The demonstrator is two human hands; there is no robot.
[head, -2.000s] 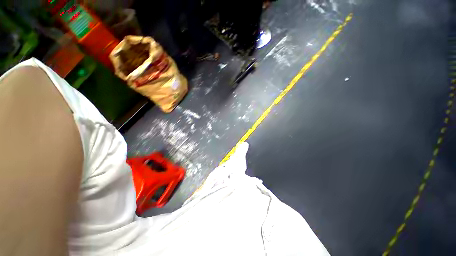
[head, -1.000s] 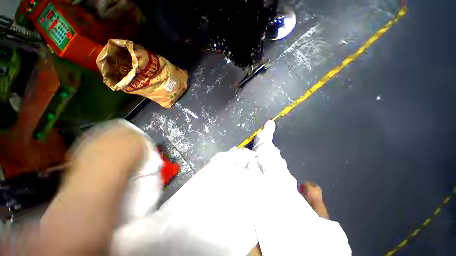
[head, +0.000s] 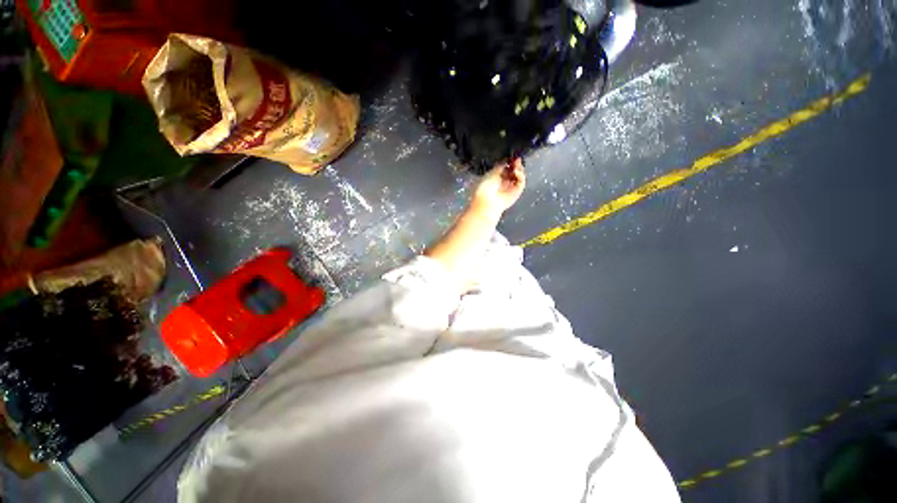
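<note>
A large, glossy black cable bundle [head: 511, 74] with light specks is at the top centre. My left hand [head: 506, 185] reaches up from the white sleeve to the bundle's lower edge. Its fingers look curled on the cables there; the fingertips are small and blurred, and single cables cannot be made out. My right hand is not in view; the white clothing covers the lower middle of the picture.
An open brown paper sack [head: 295, 118] stands at upper left beside an orange machine control box [head: 128, 44]. A red-orange stool [head: 246, 309] is on the floor at left. Another dark heap of cables [head: 74, 368] is at far left. Yellow-black lines [head: 688, 172] cross the grey floor.
The large blurred arm at left is gone, and my left hand is now at the cable bundle. The bundle appears larger and lower. The hand seen at right has left view. The stool shows fully.
</note>
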